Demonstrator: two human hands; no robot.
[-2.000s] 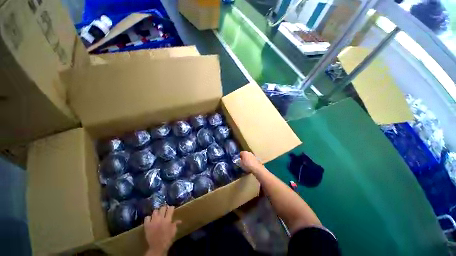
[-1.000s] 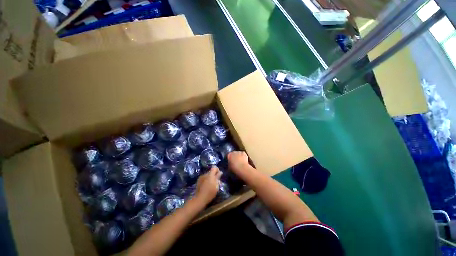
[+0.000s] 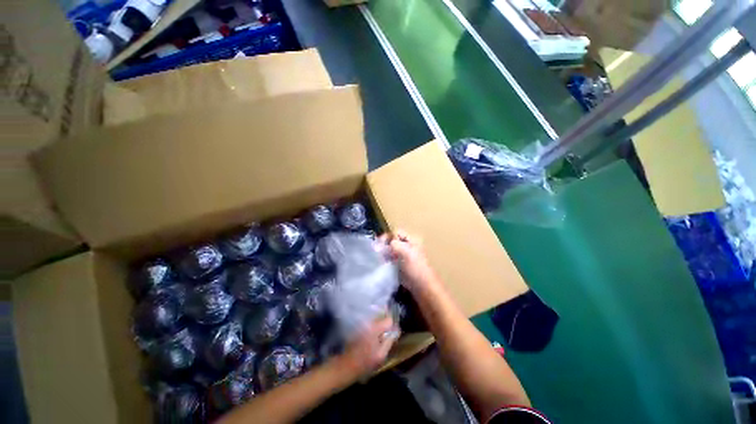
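Note:
A large open brown carton [image 3: 224,166] holds rows of glossy black parts [image 3: 209,300] in clear plastic bags. My left hand [image 3: 371,341] grips the lower end of a bagged part [image 3: 361,277], which looks hazy, silvery and blurred above the carton's right side. My right hand [image 3: 404,255] is at the upper right end of the same bag, near the carton's right flap, with its fingers closed on it. The bag hides some parts beneath it.
A green bench [image 3: 601,306] is on the right, with a dark cloth item [image 3: 525,321] beside the carton flap. A bag of dark parts [image 3: 489,170] lies by a metal post [image 3: 634,95]. Blue crates [image 3: 203,54] stand behind the carton. Another carton stands at upper left.
A bagged part has come up out of the rows between my hands and looks blurred. My left hand has moved right from the carton's front edge; my right hand has risen slightly.

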